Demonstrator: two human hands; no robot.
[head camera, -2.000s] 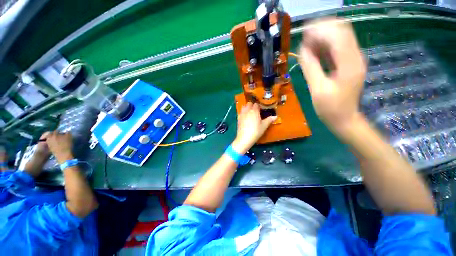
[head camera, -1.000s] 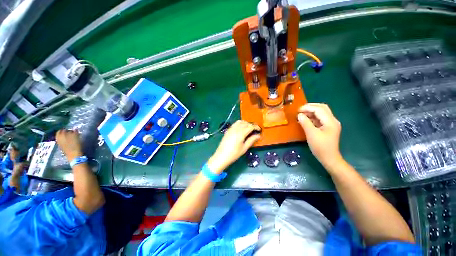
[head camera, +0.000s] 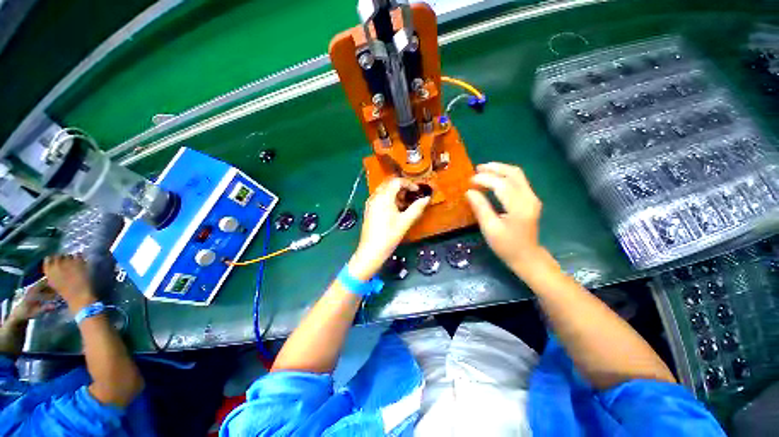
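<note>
My left hand (head camera: 389, 218) holds a small dark round part (head camera: 418, 195) between thumb and fingers, over the orange base of the hand press (head camera: 447, 214). My right hand (head camera: 506, 209) is at the base's right edge, fingers curled with a gap between thumb and fingers; I see nothing in it. The dark ram (head camera: 408, 128) stands above the fixture, which my left hand partly hides. Several loose black discs (head camera: 426, 259) lie on the green bench in front of the press.
Left are a blue control box (head camera: 192, 224), a clear cylinder (head camera: 115, 183), tubing with a connector (head camera: 305, 242) and more discs (head camera: 308, 222). Stacked clear trays (head camera: 666, 145) are at right, a lower tray (head camera: 713, 329) below them. A neighbour's hand (head camera: 70, 277) is at far left.
The view has shifted right. My right hand has come down from beside the press top. My left hand has left the fixture, then moved back over the base with a dark part.
</note>
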